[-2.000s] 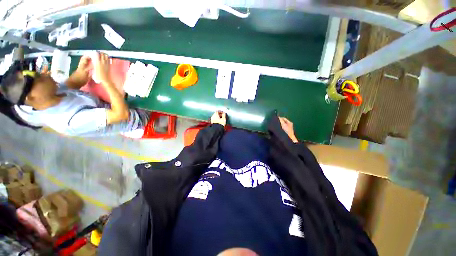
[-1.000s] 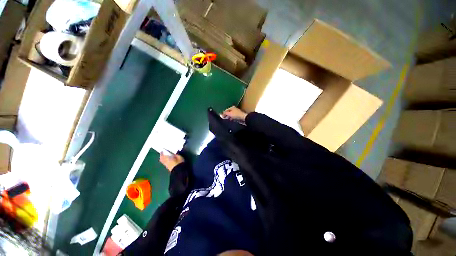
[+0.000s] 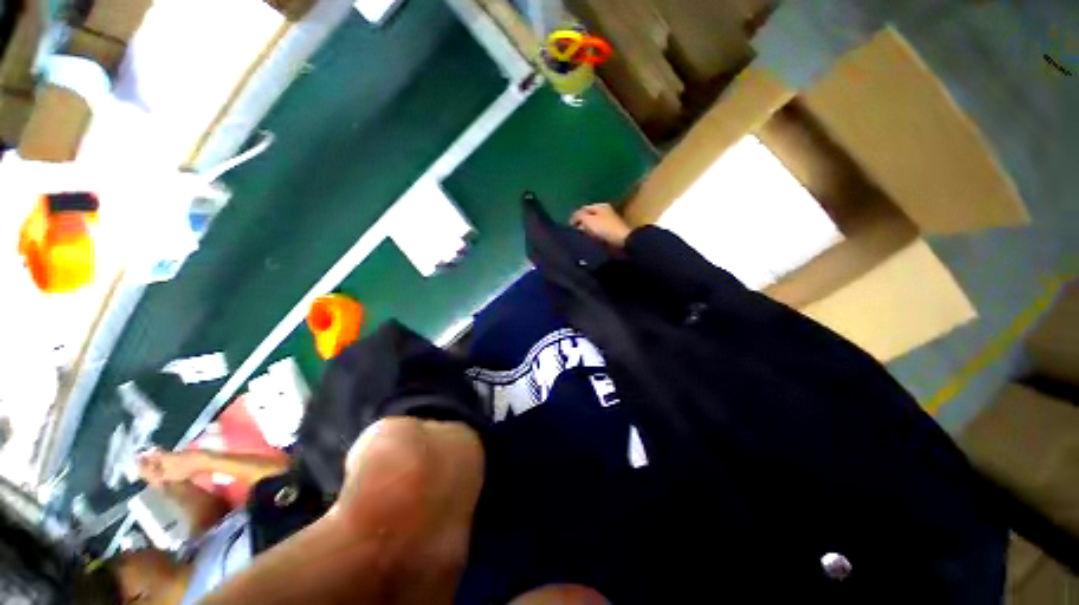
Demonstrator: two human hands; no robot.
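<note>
Small white retail boxes (image 3: 433, 231) stand grouped against the pale side rail on the green bench (image 3: 562, 154). My left hand (image 3: 385, 502) is raised close to the camera, large and blurred, away from the boxes. Its fingers are not clearly visible and it is cut off by the lower edge. My right hand (image 3: 601, 225) is at the bench's near edge beside the open carton, its fingers curled. I cannot tell whether it holds anything. The brown shipping carton (image 3: 947, 296) has its flaps out and a flat white surface inside.
An orange tape dispenser (image 3: 335, 325) stands on the bench, another (image 3: 59, 242) on the upper shelf. Scissors (image 3: 576, 47) stand in a holder at the bench end. Another person's hand (image 3: 160, 467) is at lower left near more white boxes (image 3: 278, 402). Brown cartons (image 3: 1029, 473) are at right.
My left hand has left the white boxes and come up close to the camera. My right hand remains near the bench edge. The other person has come into view at lower left.
</note>
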